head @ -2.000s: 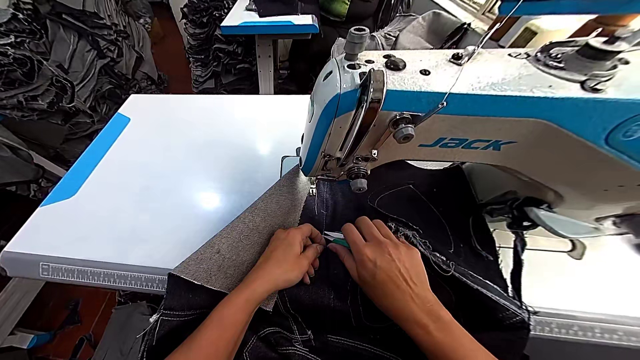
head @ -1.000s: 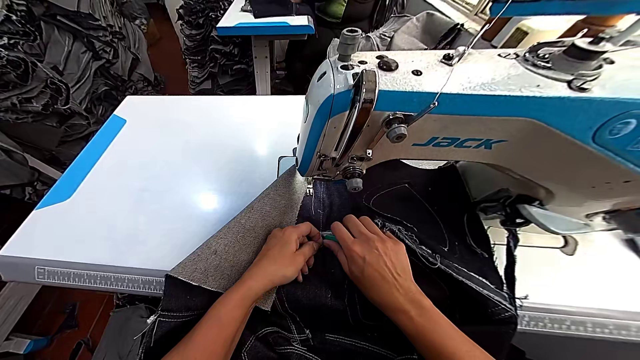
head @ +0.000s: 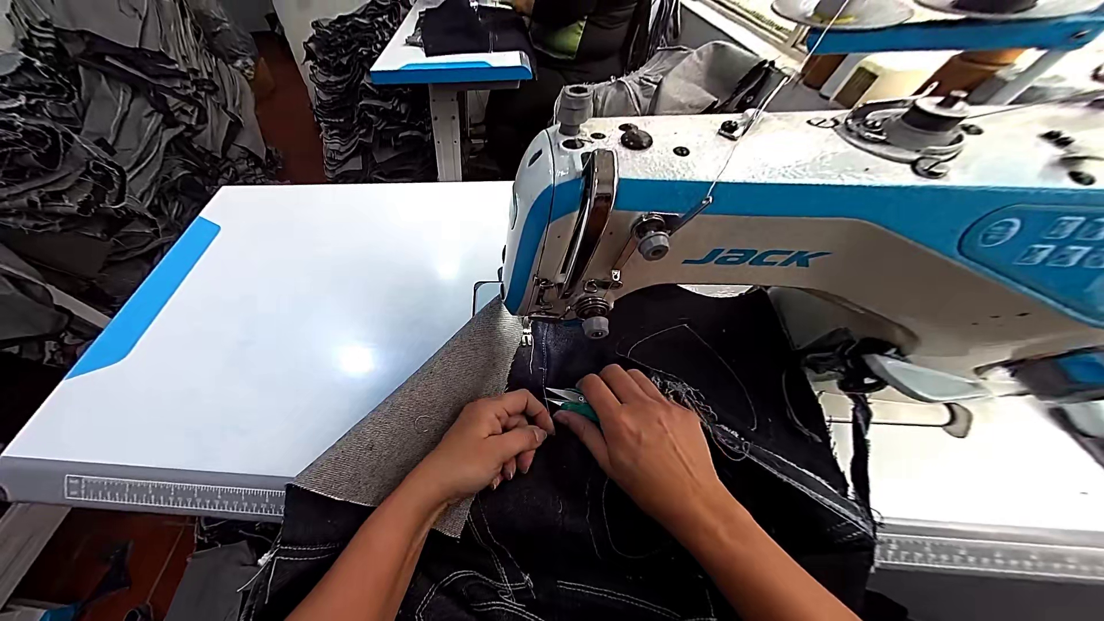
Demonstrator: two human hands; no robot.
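Note:
Dark denim fabric [head: 552, 483] with pale stitching lies under the presser foot [head: 527, 332] of a Jack sewing machine [head: 776, 198], its lighter grey reverse side [head: 423, 414] folded over at the left. My right hand [head: 651, 435] holds small green-handled thread snips [head: 571, 402], blades pointing left, just in front of the presser foot. Beside the blade tips is my left hand [head: 500, 440], thumb and forefinger pinched together over the denim; whether a thread is between them cannot be told. Frayed threads [head: 690, 401] run along a seam to the right of my right hand.
The white machine table [head: 285, 310] has a ruler strip [head: 172, 493] along its front edge. Heaps of grey and black garments [head: 112, 147] lie at the left. Behind stands another white table [head: 453, 69] with dark cloth. A knee-high lever is not discernible; a metal lifter arm [head: 931, 379] sits at right.
The snips' blades, mostly hidden by my fingers one second ago, show again between my hands. Both hands stay close to the same spot on the denim.

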